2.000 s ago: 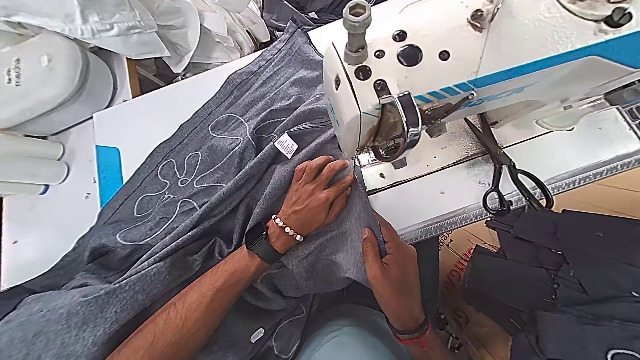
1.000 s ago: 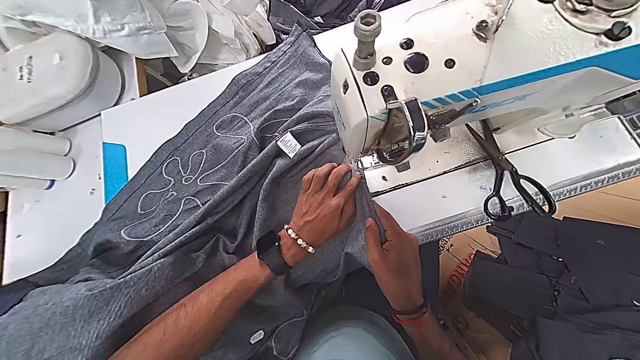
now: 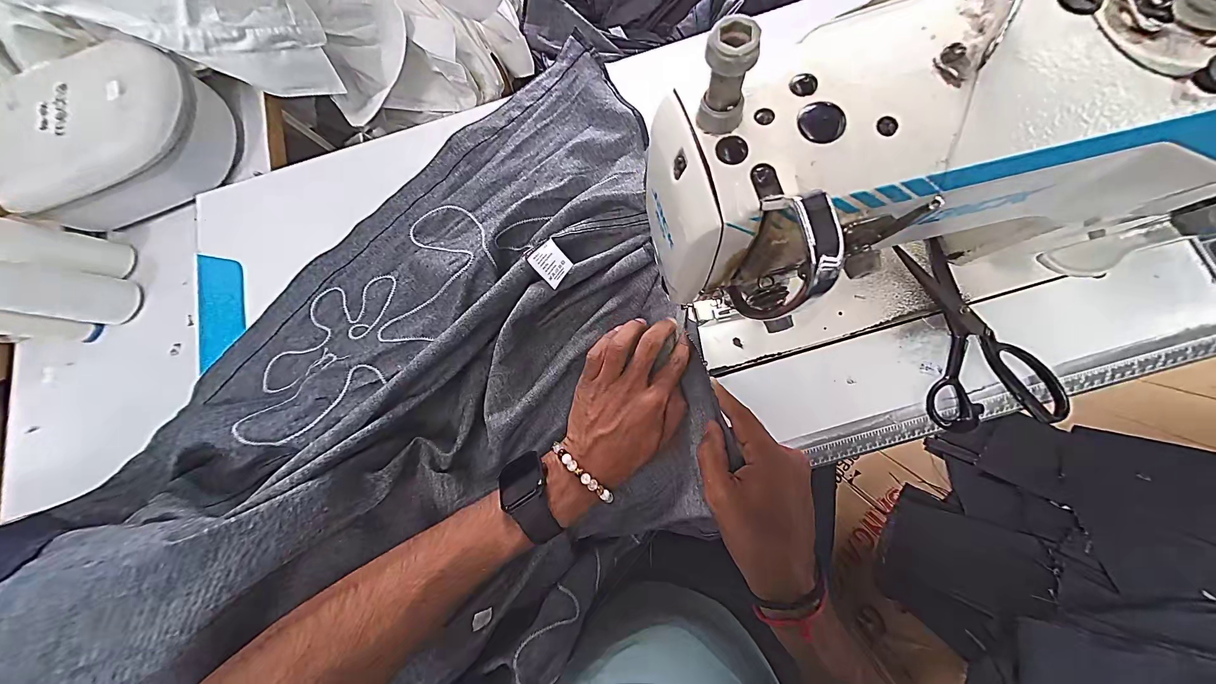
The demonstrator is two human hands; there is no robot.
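Note:
A grey garment [image 3: 418, 380] with pale looping embroidery and a white care label [image 3: 549, 263] is spread across the table, its right edge at the needle area of an industrial sewing machine [image 3: 807, 171]. My left hand [image 3: 627, 408], with a watch and a beaded bracelet, presses flat on the cloth just below the presser foot, fingertips close to it. Nearer to me, my right hand [image 3: 760, 484] pinches the cloth's edge between thumb and fingers. The needle tip is hard to make out.
Black-handled scissors [image 3: 967, 332] lie on the machine bed near a measuring tape strip [image 3: 883, 429]. Dark cut fabric pieces [image 3: 1007, 522] lie on a cardboard box at lower right. White thread cones [image 3: 66, 285] and a white container [image 3: 95, 133] stand at left, white cloth [image 3: 408, 57] behind.

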